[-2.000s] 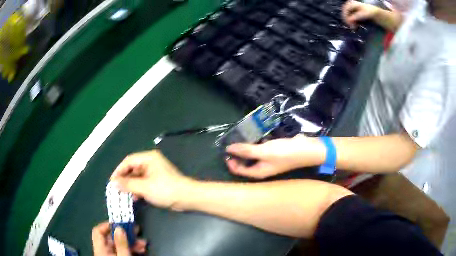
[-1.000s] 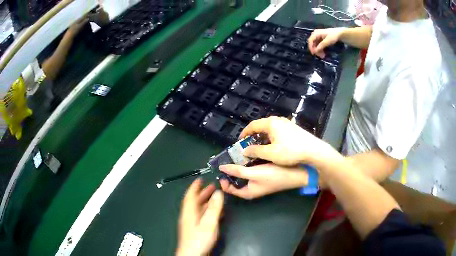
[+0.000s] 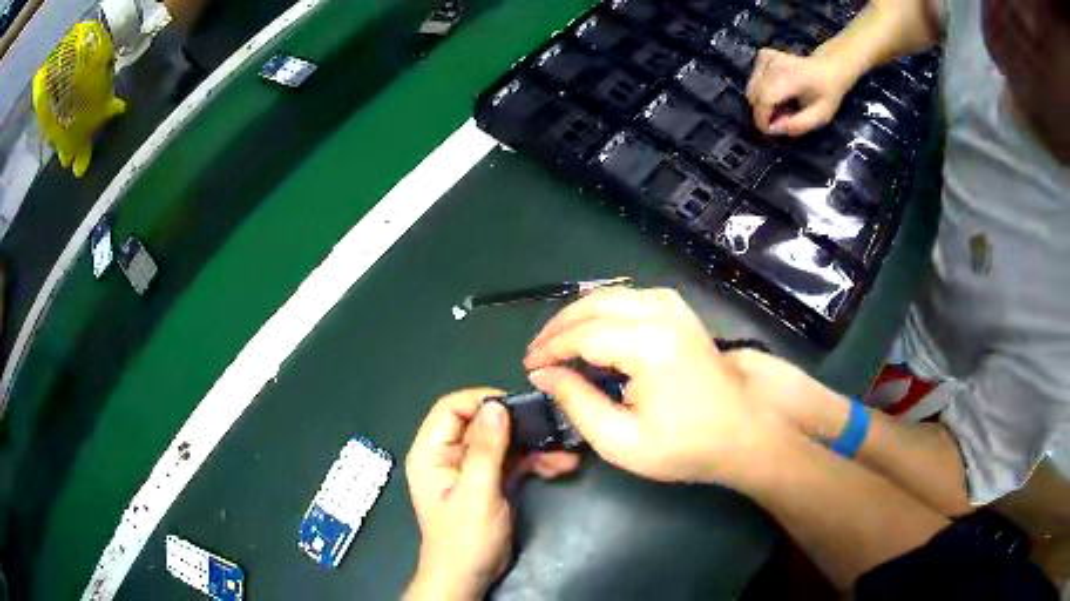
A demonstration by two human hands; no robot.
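Note:
My left hand (image 3: 464,475) holds the left end of a small black partly assembled phone (image 3: 534,419), thumb on top. My right hand (image 3: 657,382) grips its right part and hides much of it. A dark, smooth rectangle shows between the hands. One circuit board (image 3: 347,500) with a white keypad face and blue end lies left of my left hand. A second board (image 3: 205,568) lies further left at the bottom. Tweezers (image 3: 534,296) lie on the bench beyond my hands, a small white scrap (image 3: 460,312) at their left end.
A large black blister tray (image 3: 657,129) lies at upper right, a neighbour's hand (image 3: 798,92) over it. A neighbour's forearm with a blue wristband (image 3: 852,427) runs beside my right arm. A white edge strip (image 3: 340,258) borders the green conveyor (image 3: 282,164), which carries several phone units.
The phone was in the neighbour's wristbanded hand, my right hand on it; now both my hands hold it, nearer me. My left hand was empty. The view has shifted, showing a second board.

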